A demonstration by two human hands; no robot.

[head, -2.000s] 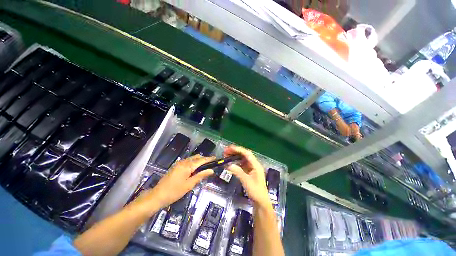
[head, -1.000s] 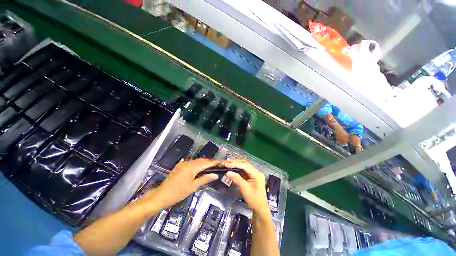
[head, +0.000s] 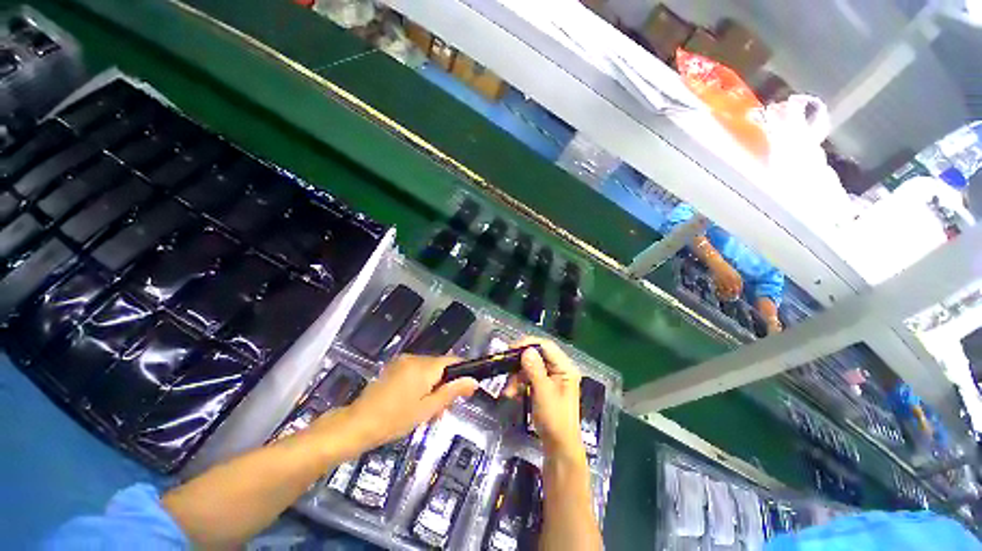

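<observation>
A black phone (head: 487,367) is held level between both bare hands above the clear blister tray. My left hand (head: 415,393) grips its left end, thumb below and fingers behind. My right hand (head: 550,390) grips its right end with the fingertips. Which face of the phone is turned to me cannot be told for sure. The clear blister tray (head: 407,524) holds several black phones; those in the near row show white labels, and those at the back left have smooth black backs. The large black blister tray (head: 162,312) with many long pockets is on the left.
A pale strip (head: 296,355) stands between the trays. Another clear tray of black units (head: 517,269) is on the green belt (head: 355,183). A metal shelf frame (head: 743,361) rises at right. A tray of pale parts (head: 700,506) is lower right. Another person's hands (head: 732,285) show behind the frame.
The phone has turned in my hands and shows more of a long side; my right fingers have shifted to its end. The tray on the belt has moved right.
</observation>
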